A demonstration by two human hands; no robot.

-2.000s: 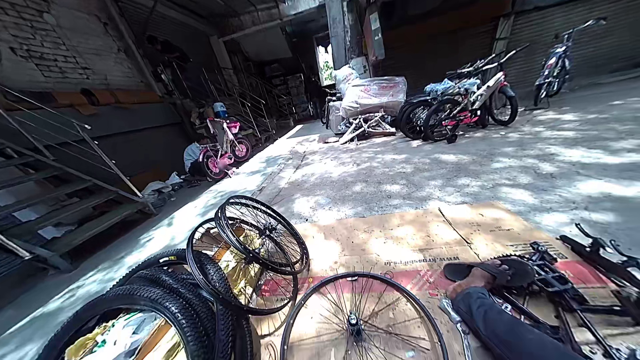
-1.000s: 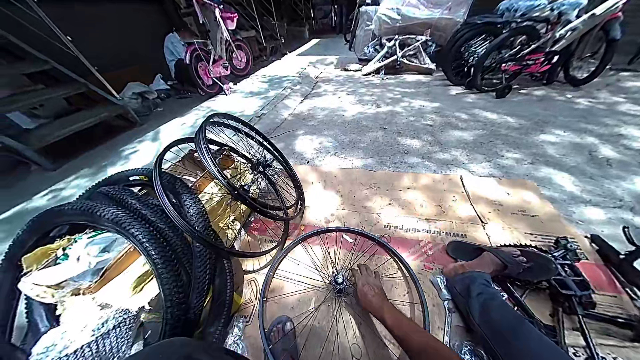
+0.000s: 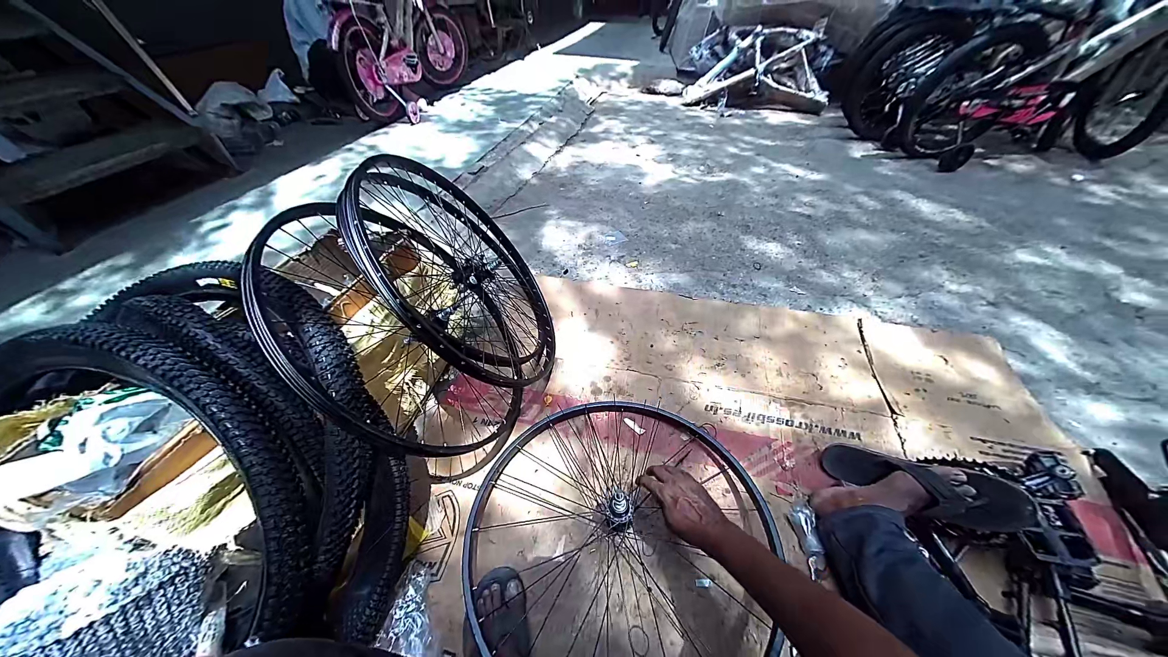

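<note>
A bare spoked bicycle wheel without a tyre lies on the flattened cardboard before me. My right hand is over its spokes, the fingertips just right of the threaded hub; whether the fingers grip a spoke is too small to tell. My left hand is out of the frame. Two more spoked wheels without tyres lean over each other left of centre. They stand against several black knobbly bicycle tyres at the left.
A sandalled foot is beside the wheel's left edge, another at the right. Black bicycle frame parts lie beyond it. Clear plastic is by the tyres. Further off are a pink bicycle, wrapped frames and parked bicycles.
My right hand, not seen two seconds ago, came in over the wheel and stays near the hub. The view has tilted down.
</note>
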